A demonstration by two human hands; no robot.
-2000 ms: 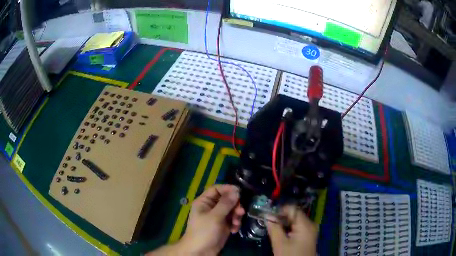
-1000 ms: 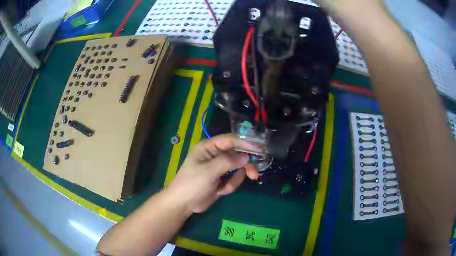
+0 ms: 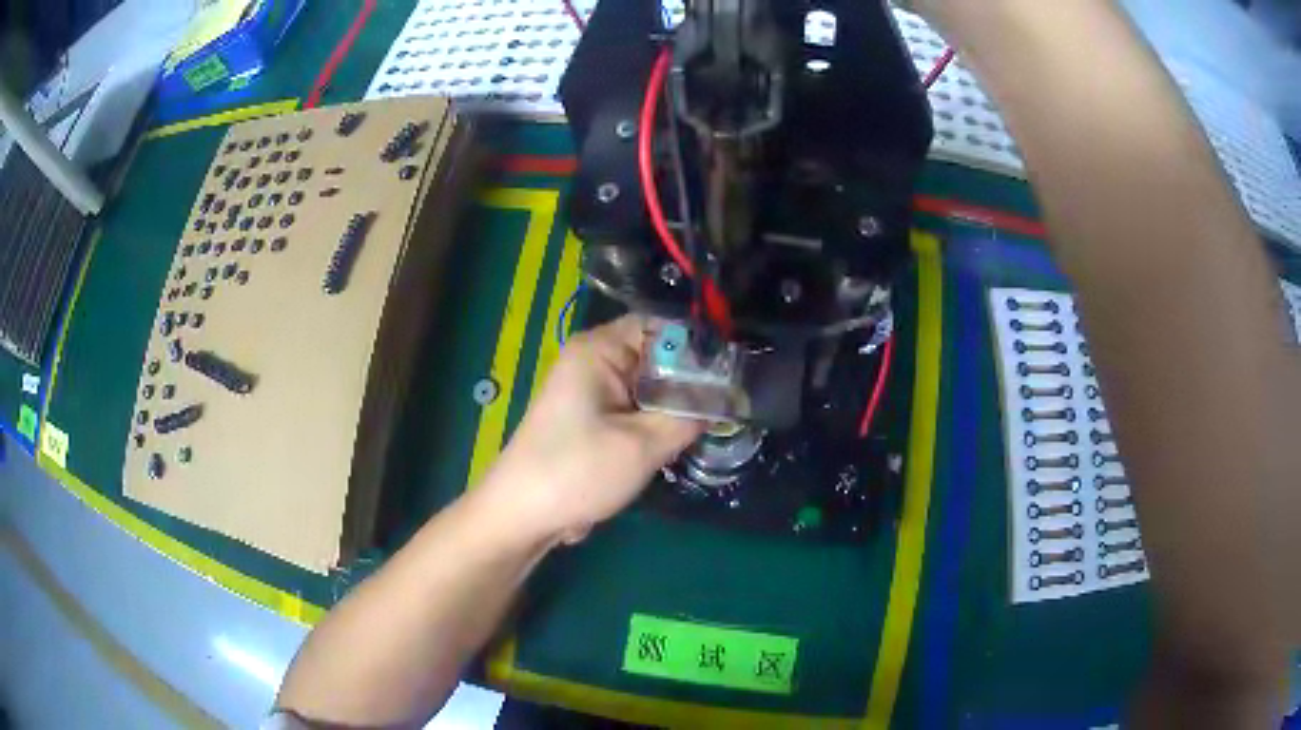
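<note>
The black test fixture stands in front of me, its lever top cut off by the upper edge. A clear guide block with a blue-green spot sits just above the round silvery test seat. My left hand is at the block's left side; its fingertips are partly behind the block, and whether they hold a part is hidden. My right forearm reaches up past the fixture's right side; my right hand is cut off by the top edge.
A cardboard box with dark pieces lies left. A white parts tray of dark dumbbell parts lies right, partly behind my right forearm. Rear trays lie behind. A green label is at the front. A small round piece lies on the mat.
My right hand has left the seat area and gone up out of the top edge. My left hand has moved from beside the seat to the clear block. The view has shifted downward.
</note>
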